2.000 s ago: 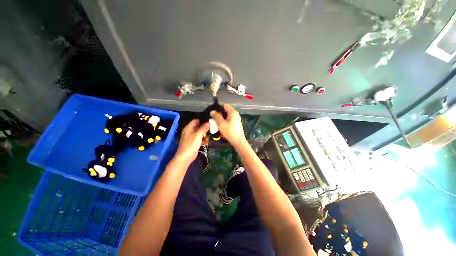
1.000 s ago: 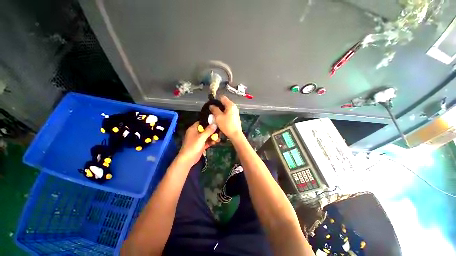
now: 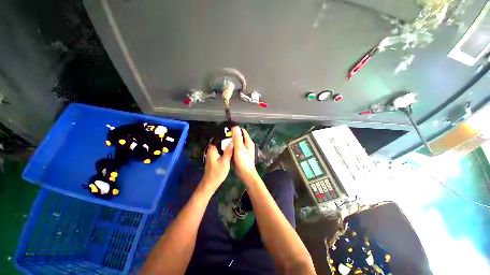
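Observation:
A black plush penguin (image 3: 225, 140) with a white belly and yellow beak is between my two hands, just below the tip of the filling nozzle (image 3: 227, 99). Whether the nozzle tip is inside the plush is unclear. My left hand (image 3: 217, 165) holds its lower left side and my right hand (image 3: 244, 153) holds its right side, with fingers over the front. The hands hide part of the plush. More penguin skins (image 3: 137, 140) lie in a pile in the blue tray (image 3: 59, 156) at left.
A blue mesh basket (image 3: 64, 231) is under the tray. A digital scale (image 3: 317, 172) is right of my knees. A dark container (image 3: 400, 236) at lower right holds penguins. Levers with red tips (image 3: 262, 104) flank the nozzle; buttons (image 3: 324, 95) and a red-handled tool (image 3: 362, 63) are on the grey panel.
The penguin has moved down along the nozzle and turned, so its beak now faces up. Both hands have moved lower with it and are closer together.

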